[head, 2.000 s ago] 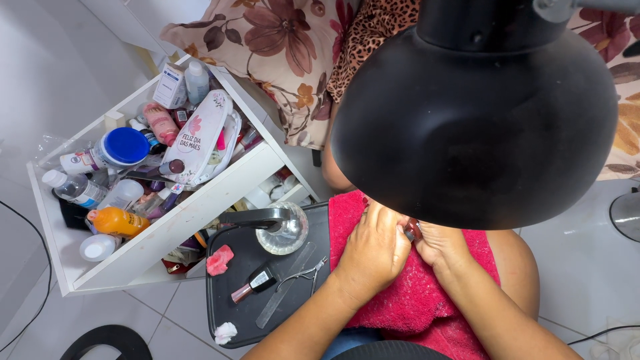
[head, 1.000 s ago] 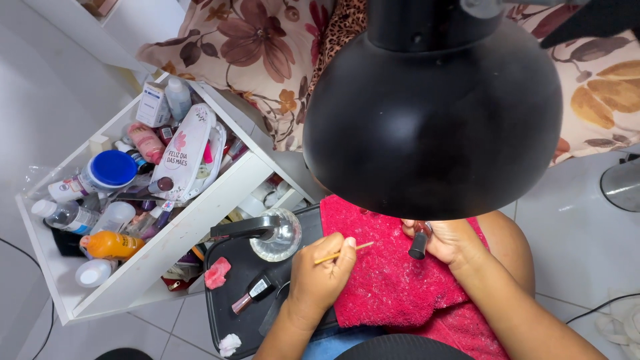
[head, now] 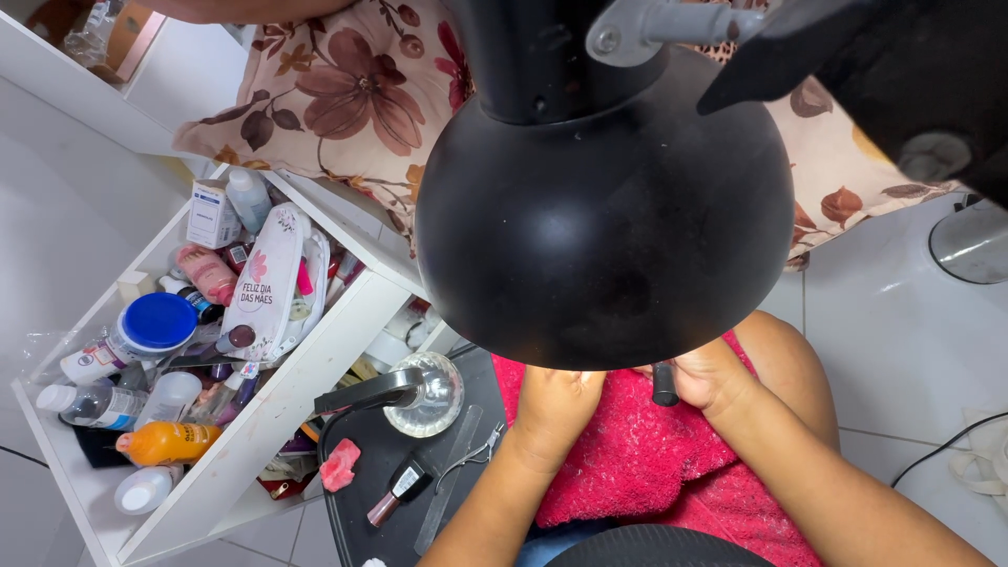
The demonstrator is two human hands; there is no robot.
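A black lamp shade point(head: 602, 228) covers the fingers of both my hands. My left hand point(head: 561, 405) rests over the pink towel point(head: 622, 465) with its fingers hidden under the shade's lower edge; whether it holds anything is not visible. Close by on the right, my right hand point(head: 705, 374) is around a nail polish bottle, whose black cap point(head: 665, 384) points down toward me. Left of the towel, a black tray point(head: 354, 449) carries another nail polish bottle point(head: 402, 488), metal cuticle nippers point(head: 472, 455), a clear nail file point(head: 449, 480) and a pink crumpled piece point(head: 340, 465).
A glass jar point(head: 425, 394) with a black handle-like piece stands at the tray's back. Farther left, a white drawer unit point(head: 260, 425) is full of bottles, tubes and a printed case point(head: 264, 291). A floral cushion point(head: 362, 87) lies behind the lamp. A cable point(head: 929, 449) runs along the floor at right.
My left hand, which held a thin wooden stick over the towel one second ago, has moved under the lamp shade. My right hand still holds the polish bottle. The view has shifted.
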